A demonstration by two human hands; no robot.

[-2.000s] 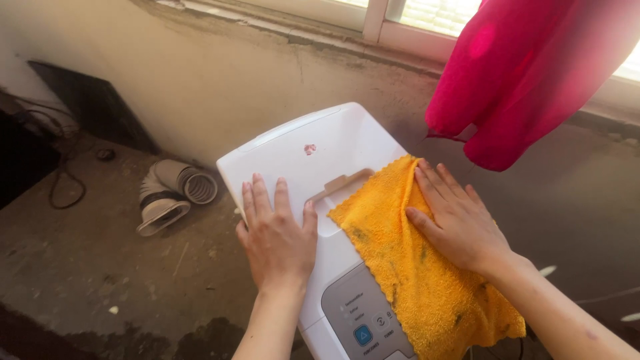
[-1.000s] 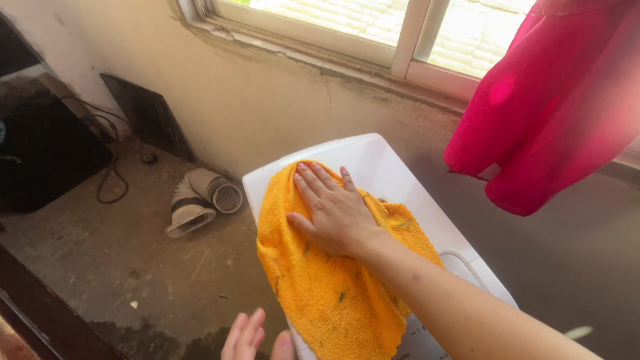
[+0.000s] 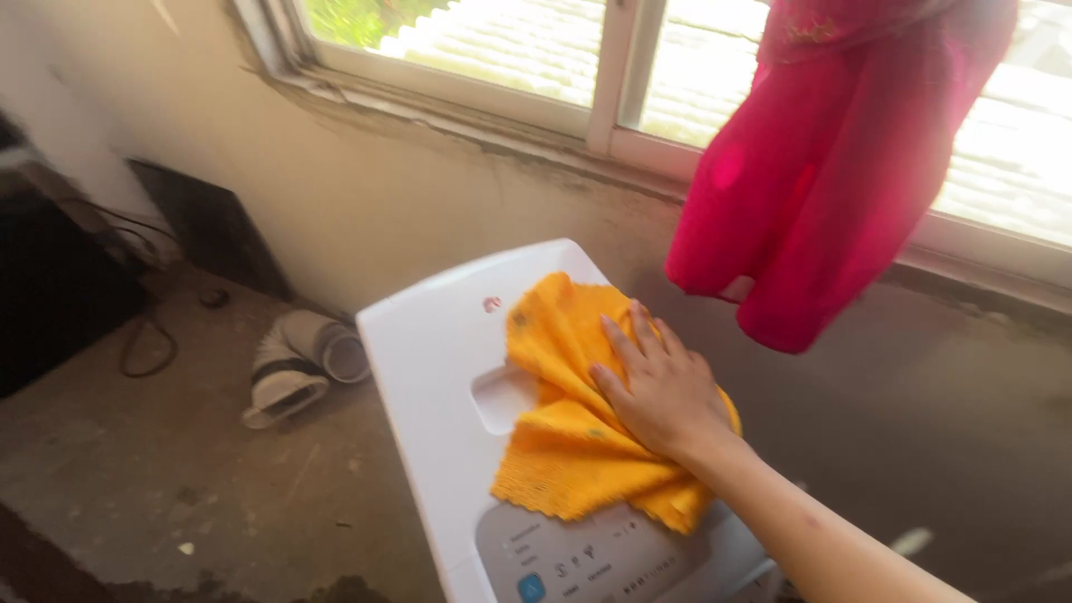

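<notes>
My right hand (image 3: 666, 381) lies palm down with its fingers spread, pressing a crumpled orange cloth (image 3: 561, 452) onto the top of a white plastic appliance, likely a portable air conditioner (image 3: 410, 368). The cloth covers the right part of the top and part of a recessed handle (image 3: 502, 398). Below the cloth, a grey control panel (image 3: 511, 544) with printed symbols and a blue button (image 3: 531, 587) shows. A small red mark (image 3: 492, 304) is on the white top near the far edge. My left hand is out of view.
Behind the appliance is a wall with a sliding window (image 3: 603, 100). A bright pink garment (image 3: 812, 193) hangs at the right. On the floor at left lie a white flexible hose (image 3: 306, 352) and a black cable (image 3: 151, 347), near a dark panel (image 3: 209, 226) leaning on the wall.
My right hand and the cloth have moved from the left part of the appliance's top to its right side, uncovering the red mark. My left hand has left the view.
</notes>
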